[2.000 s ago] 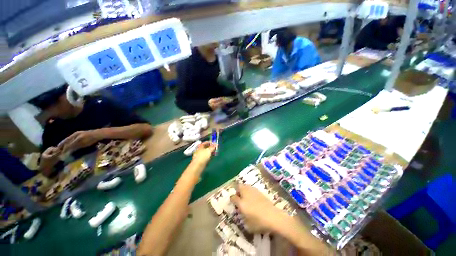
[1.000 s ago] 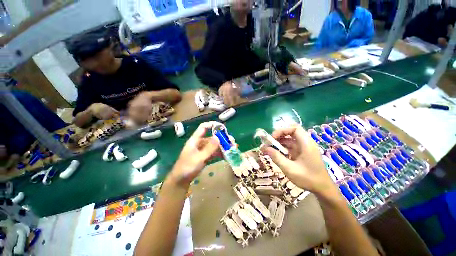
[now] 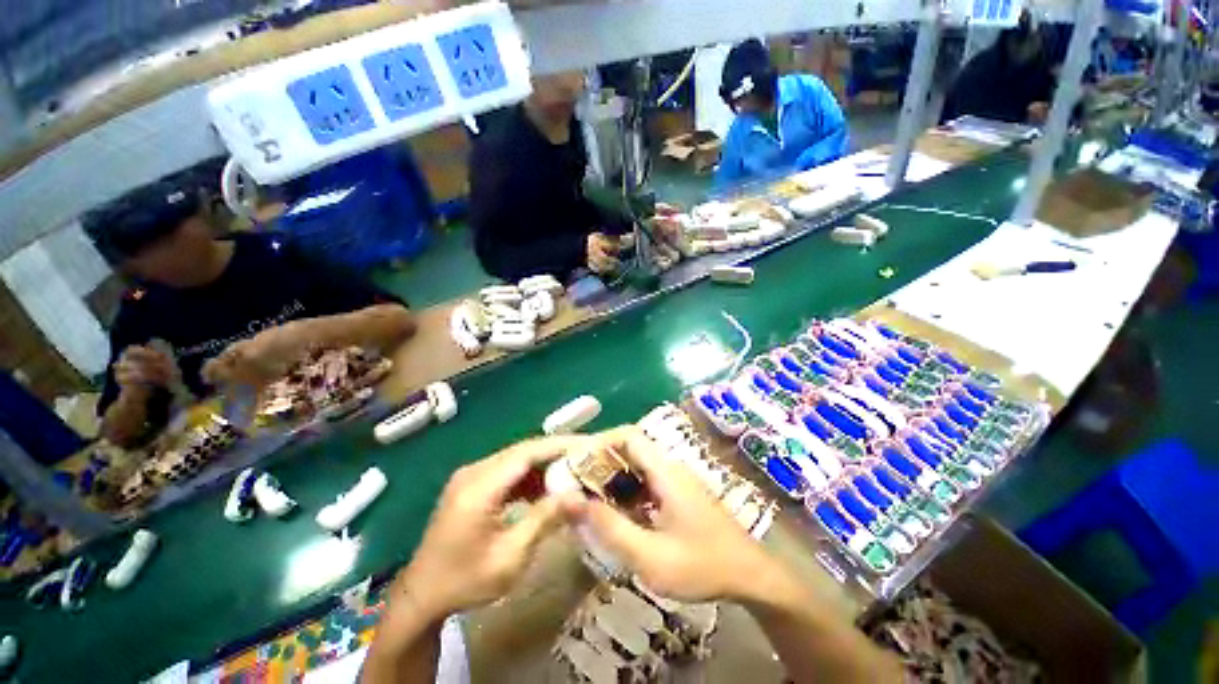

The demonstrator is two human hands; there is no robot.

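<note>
My left hand (image 3: 488, 521) and my right hand (image 3: 675, 521) meet in front of me, fingers and thumbs closed around a housing (image 3: 602, 470). Its white shell and a beige part with a dark area show between the fingers; the rest is hidden by the hands. Beige back covers (image 3: 628, 633) lie in a pile on the brown board just below the hands, and more lie in a row to the right. A clear blister tray (image 3: 876, 583) at the right holds rows of open units showing blue cells and green boards.
Closed white housings (image 3: 353, 498) lie on the green conveyor belt (image 3: 468, 461). A white power strip (image 3: 374, 91) hangs at upper left. People sit across the belt. A dark-handled tool (image 3: 1049, 267) lies on white paper at right. A blue stool (image 3: 1136, 535) stands at lower right.
My hands, apart a second ago with an open unit in the left and a cover in the right, have come together around the housing. The view has shifted.
</note>
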